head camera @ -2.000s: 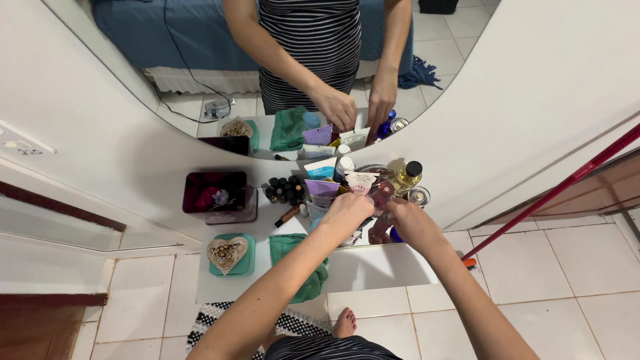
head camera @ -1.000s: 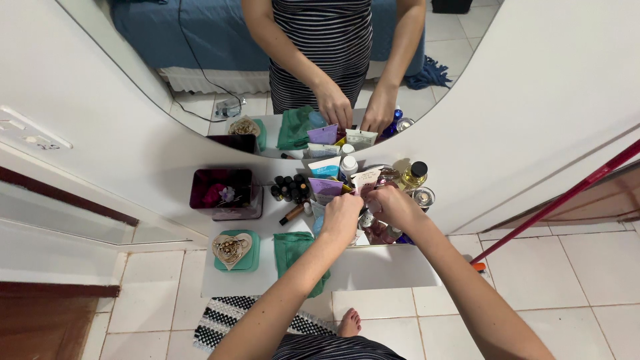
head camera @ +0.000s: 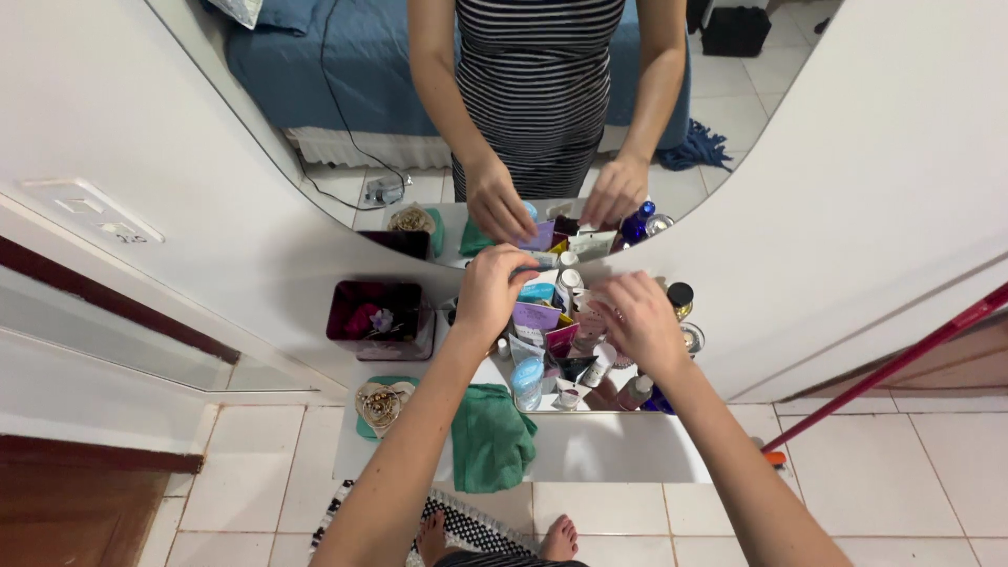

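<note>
My left hand (head camera: 494, 290) is over the back left of the crowded tray (head camera: 583, 411), its thumb and fingers closed around what looks like a thin dark item (head camera: 526, 269). Below it stand a blue-and-white tube (head camera: 538, 290) and a lilac tube (head camera: 535, 316). My right hand (head camera: 642, 321) hovers at the tray's right side, fingers apart and loosely bent beside a pale pink tube (head camera: 588, 319); its fingertips are partly hidden. Between the hands are a white-capped bottle (head camera: 568, 282) and a magenta packet (head camera: 561, 340). Nearer me are a white bottle (head camera: 601, 364) and a light-blue container (head camera: 528, 374).
A dark bin (head camera: 378, 350) holding magenta things and a heart-shaped dish (head camera: 383, 405) of jewellery are at the left. A green cloth (head camera: 492, 437) hangs over the shelf (head camera: 622, 453). A mirror (head camera: 531, 102) stands behind. A black-capped bottle (head camera: 680, 298) is at the right.
My hands were close together over the right part of the tray; now they are apart. The left has moved left and toward the mirror.
</note>
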